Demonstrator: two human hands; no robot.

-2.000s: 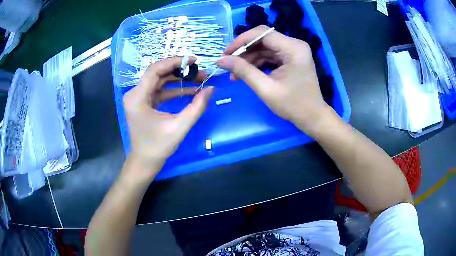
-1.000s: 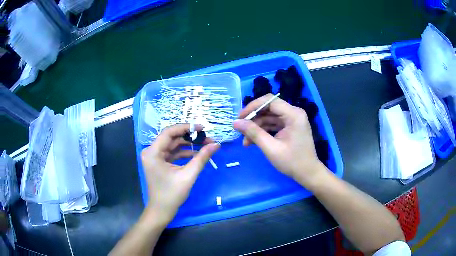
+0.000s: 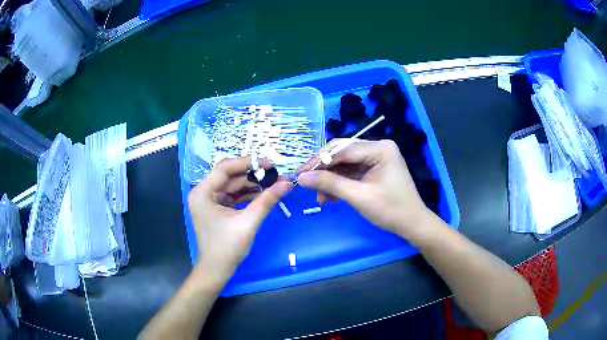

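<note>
My left hand (image 3: 233,199) holds a black housing (image 3: 263,175) with a white piece in it, over the blue tray (image 3: 266,255). My right hand (image 3: 373,182) holds a white wire lead (image 3: 359,131) that slants up to the right, with a white block partway. The fingertips of both hands nearly meet at the lead's lower end; whether they touch is unclear. Several short white sleeves (image 3: 311,210) lie on the tray floor below the hands. A clear parts box (image 3: 206,109) full of white leads stands in the tray's left part.
A pile of black housings (image 3: 389,99) lies in the tray's right part. Clear boxes with white strips stand at left (image 3: 76,199) and right (image 3: 542,186). A green belt (image 3: 299,33) with a pale rail runs behind. A red stool (image 3: 536,282) shows below right.
Since one second ago, the right hand has moved slightly left, its fingertips closer to the left hand's. Earlier, the view shifted, so the tray shows lower and more of the belt is seen.
</note>
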